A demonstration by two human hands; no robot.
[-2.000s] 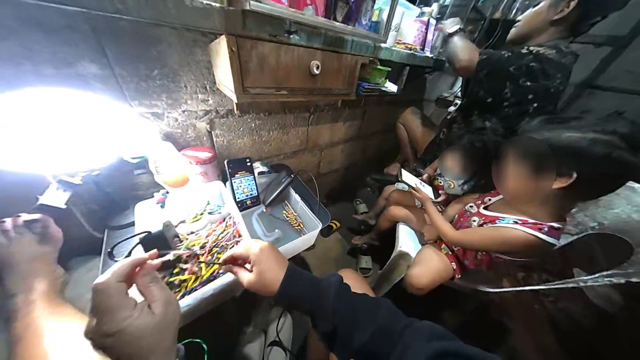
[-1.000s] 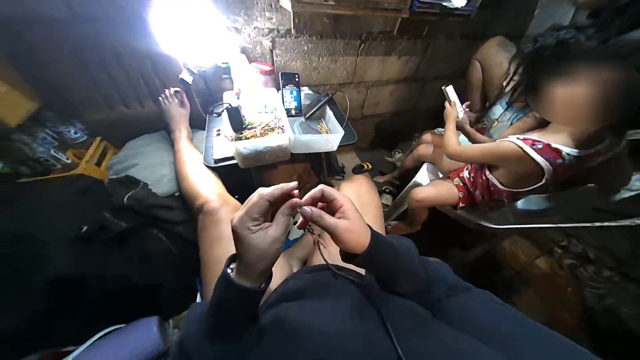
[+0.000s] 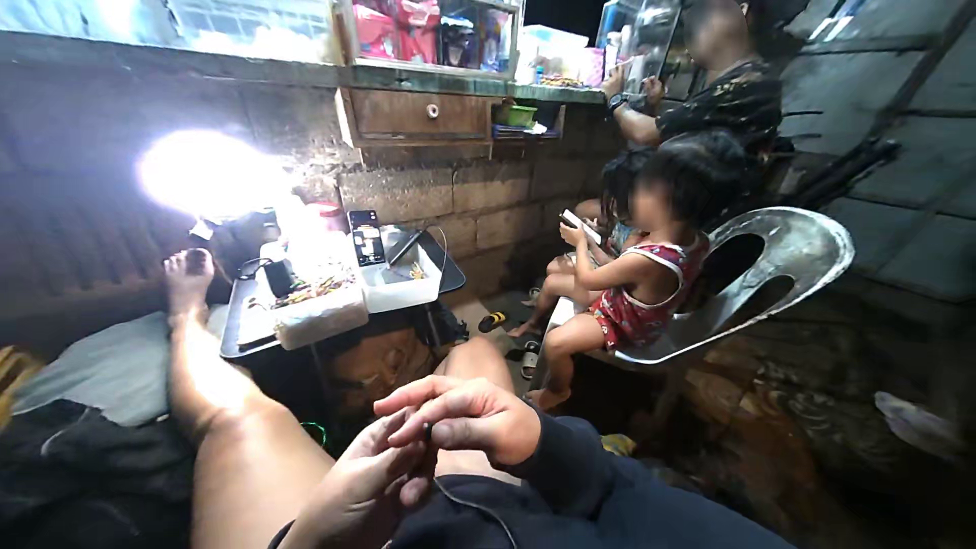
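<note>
Above my lap, my right hand [image 3: 476, 419] pinches a small dark piece [image 3: 427, 429] between thumb and fingers. Just beneath and to its left is my left hand [image 3: 366, 480], its fingers partly hidden behind the right hand; whether it grips anything cannot be made out. A thin dark cord [image 3: 476, 505] runs down below the hands over my dark clothing. Beyond my knees, a white container [image 3: 324, 316] holds many thin colorful pieces, too small to identify. A clear plastic bin [image 3: 404, 293] stands beside it, with a smartphone [image 3: 367, 236] upright at its edge.
A dark tray table [image 3: 248, 347] carries the containers under a bright lamp [image 3: 206, 171]. To the right, a person [image 3: 648, 282] sits on a plastic chair [image 3: 808, 252] holding a phone [image 3: 581, 226], with others behind. A wooden drawer [image 3: 419, 114] hangs beneath the wall ledge.
My hands were over the container two seconds ago; now they are together above my lap. Since one second ago the view has tilted up. The seated person's phone is held lower.
</note>
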